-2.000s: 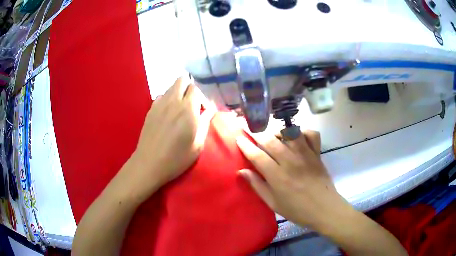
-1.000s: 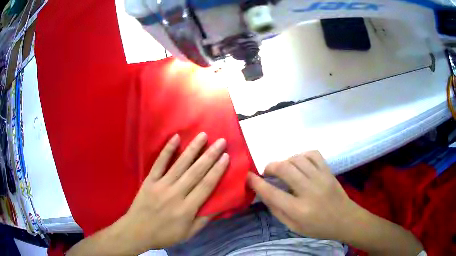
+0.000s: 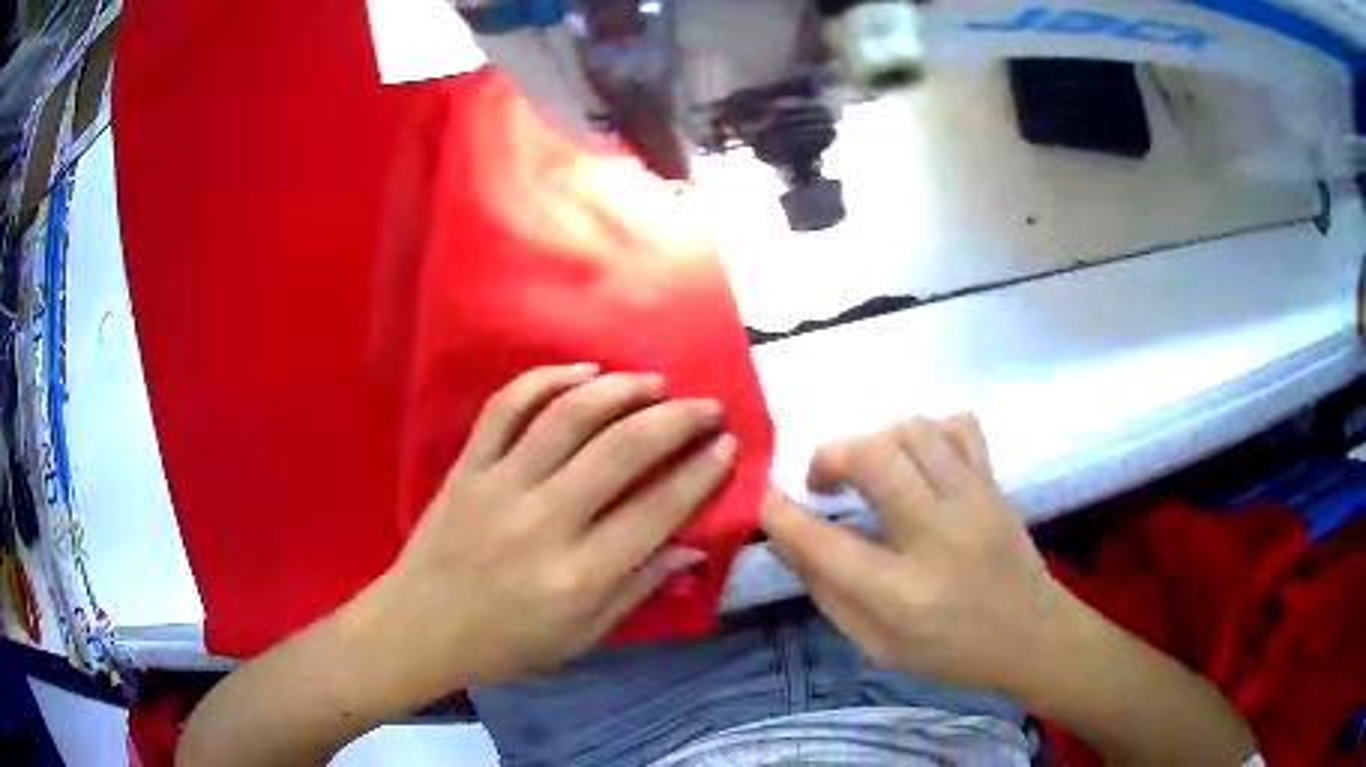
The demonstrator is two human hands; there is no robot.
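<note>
A large red garment panel [image 3: 255, 330] lies flat left of the sewing machine. A smaller red piece [image 3: 584, 315] lies over its right part and runs up under the machine head [image 3: 644, 75]. The bright light there hides the needle and presser foot. My left hand [image 3: 554, 525] lies on the smaller piece near its lower edge, fingers bent and pressed on the cloth. My right hand [image 3: 929, 555] is at the piece's lower right edge, fingertips touching or very near it. I cannot tell if they pinch it.
A black smartphone [image 3: 1079, 105] lies on the machine bed [image 3: 959, 225], behind a dark seam line. Red cloth [image 3: 1198, 614] is heaped below the table's right edge. Printed tape [image 3: 57, 390] runs along the left table edge. The wearer's grey clothing [image 3: 674, 697] is at the bottom.
The view has shifted down from the machine head. Both hands have left the needle area for the cloth's near edge. Since one second ago, the left fingers have curled and the piece's lower end has shifted.
</note>
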